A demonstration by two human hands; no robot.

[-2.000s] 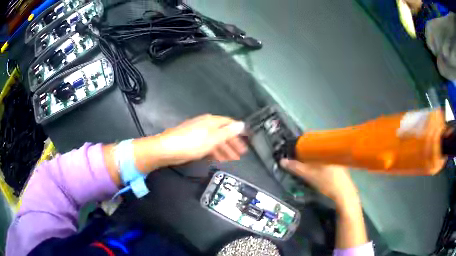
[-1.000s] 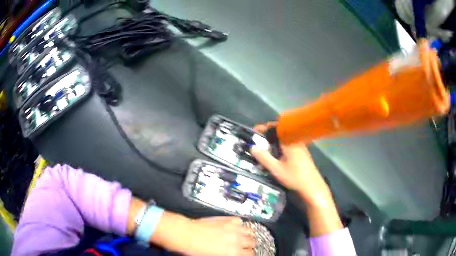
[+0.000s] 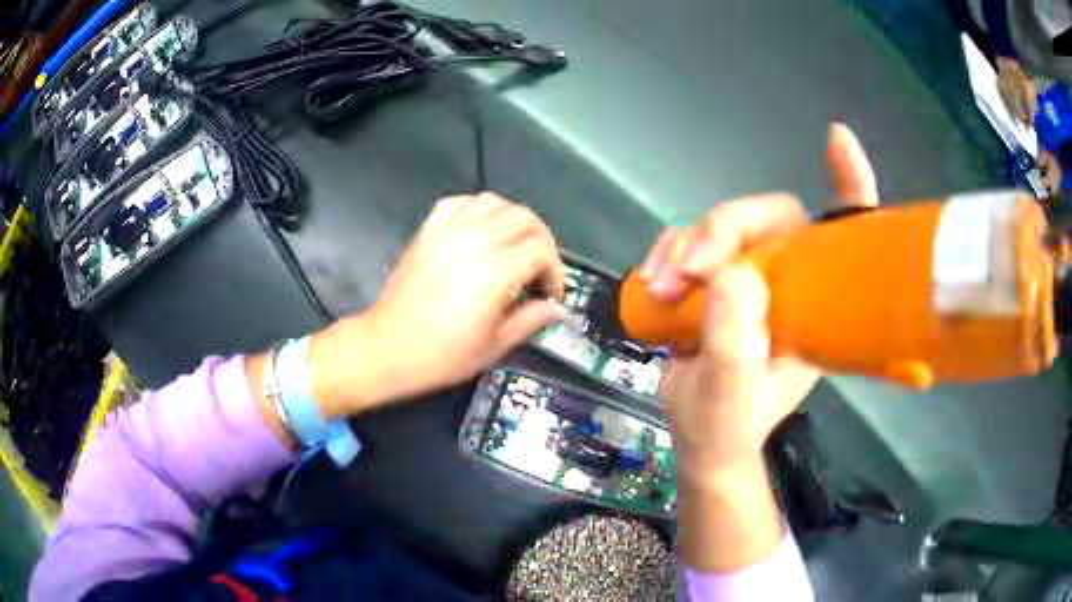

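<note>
The orange-wrapped electric screwdriver (image 3: pixel 864 294) lies nearly level at right, its front end over an open housing with a circuit board (image 3: pixel 597 341). My right hand (image 3: pixel 746 318) is closed around the screwdriver's front part. My left hand (image 3: pixel 470 276) is over the left end of that housing, fingertips bent together at its edge; whether they hold a screw is hidden. A second open housing with a board (image 3: pixel 576 441) lies just nearer to me. The screw dish (image 3: pixel 594 564), heaped with silvery screws, is at the bottom edge.
Several open housings with boards (image 3: pixel 147 223) stand in a row at upper left. Bundled black cords (image 3: pixel 353 59) lie beside them. A yellow bin (image 3: pixel 21 470) of black cords is at the left edge. A green bar (image 3: pixel 999 543) is at lower right. Another person's hand (image 3: pixel 1017 94) shows at upper right.
My left hand has moved from the screw dish up to the far housing. My right hand has gone from that housing onto the screwdriver, which has swung to a more level position.
</note>
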